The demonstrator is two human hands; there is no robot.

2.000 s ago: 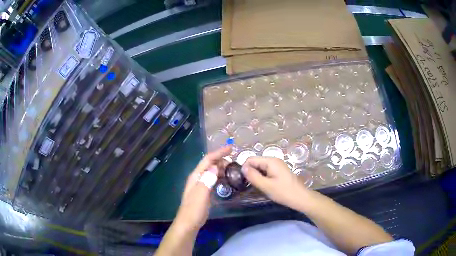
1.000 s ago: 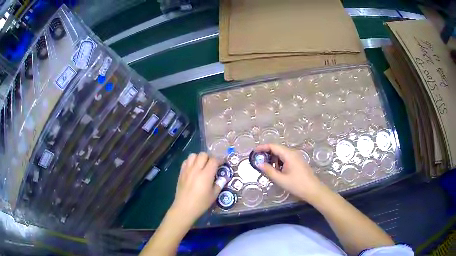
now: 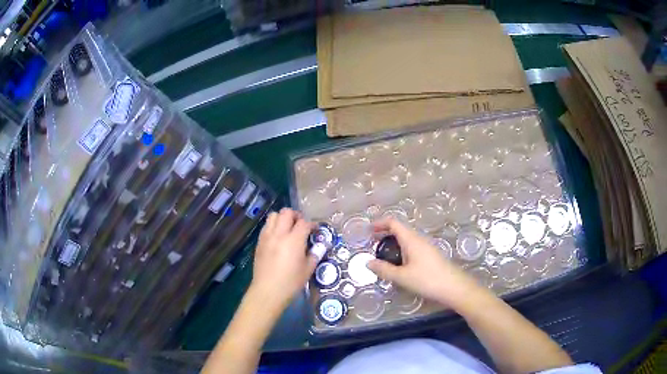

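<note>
A clear blister tray [image 3: 431, 153] with rows of round pockets lies in front of me. Two round components sit in its near left corner, one at the corner [image 3: 331, 309] and one just beyond it [image 3: 327, 274]. My left hand [image 3: 284, 248], with a white band on a finger, is on a third round component [image 3: 322, 235] at the tray's left edge. My right hand [image 3: 415, 264] holds a dark round component [image 3: 389, 250] between thumb and fingers above the tray, its dark side showing. Glare covers several pockets at the right.
A tall block of stacked trays [image 3: 139, 212] with white labels and blue dots stands at left. Laid-aside cardboard [image 3: 424, 55] lies beyond the tray. A pile of marked cardboard sheets [image 3: 618, 117] stands at right. The dark green surface [image 3: 256, 164] has pale metallic strips.
One more component sits in the left column, and my left hand is at a component farther up. My right hand's component has turned from ringed face to dark side. The scene has shifted slightly down.
</note>
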